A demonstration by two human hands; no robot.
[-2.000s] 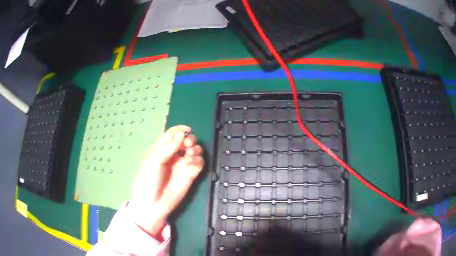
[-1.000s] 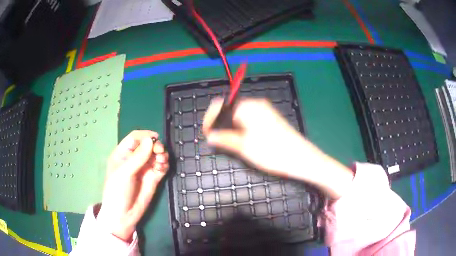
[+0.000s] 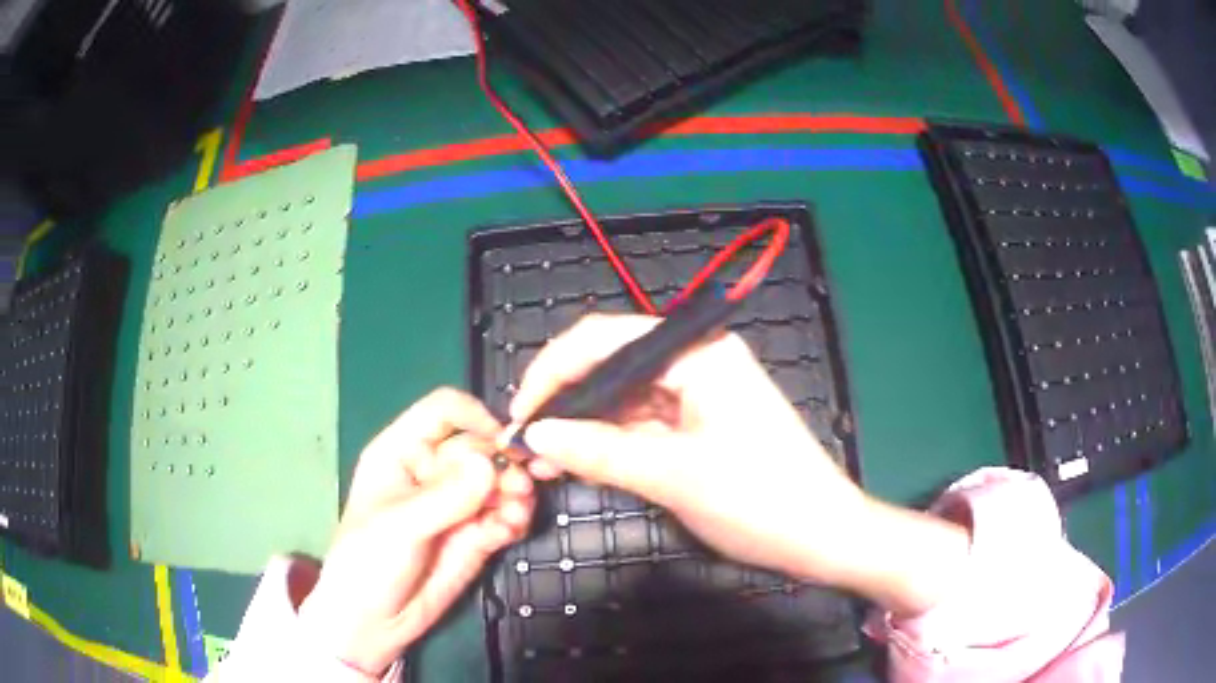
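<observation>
My left hand (image 3: 434, 514) pinches a tiny dark component (image 3: 503, 460) between thumb and fingertips, at the left edge of the central black tray (image 3: 834, 400). My right hand (image 3: 680, 427) grips a thick black pen tool (image 3: 627, 364) like a pen, its tip pointing down-left at the component. Whether the tip touches the component is hidden by the fingertips. A red cord (image 3: 551, 163) loops from the pen's rear end up over the tray. The tray has a grid of small pockets, with pale dots in some at its left side.
A pale green sheet (image 3: 267, 500) with rows of small studs lies left. Dotted black trays stand at the far left (image 3: 87, 400) and right (image 3: 1074, 307). Black trays (image 3: 667, 60) lie askew at the back beside white paper (image 3: 360, 47). A pale stack (image 3: 1200, 294) is cut off at the right edge.
My right hand came in from the lower right, now with the pen, and moved down to meet my left fingertips. My left hand moved slightly right in view. The red cord changed shape.
</observation>
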